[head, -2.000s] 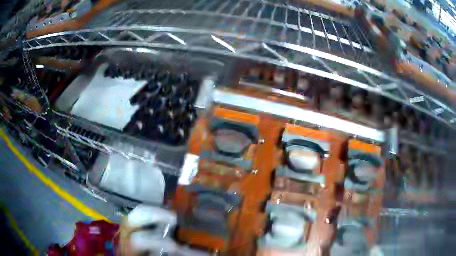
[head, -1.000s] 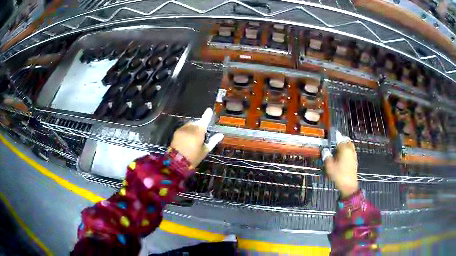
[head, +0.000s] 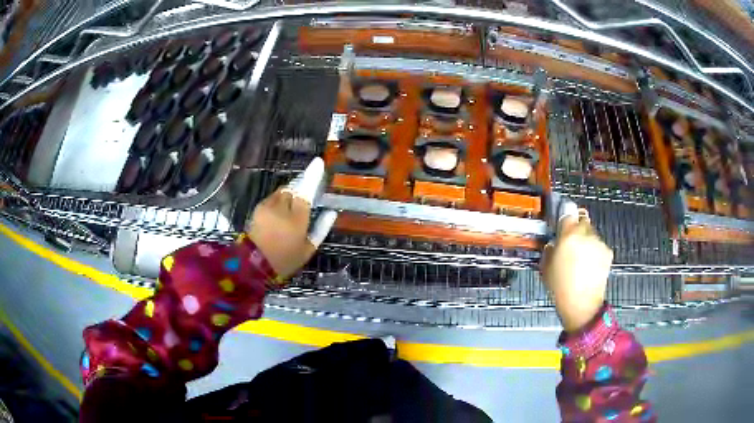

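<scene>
An orange-brown fixture [head: 403, 173] lies on the wire shelf in front of me. It holds several dark moulded parts [head: 438, 159] in two rows, each with a pale centre. A silver clamp bar [head: 430, 215] runs along its near edge. My left hand [head: 296, 219], with white-covered fingertips, grips the fixture's near left corner. My right hand [head: 570, 248] grips its near right corner. The fingers under the edge are partly hidden.
A silver metal tray [head: 227, 169] with dark round parts and a white sheet [head: 95, 136] lies to the left. Another loaded fixture [head: 703, 178] is at the right, and others lie behind. Chrome shelf rods [head: 397, 12] cross above. Yellow-lined grey floor [head: 471, 355] shows below.
Both hands have come into view and hold the fixture's near corners. The fixture, large and blurred two seconds ago, now lies lower on the shelf and shows fully.
</scene>
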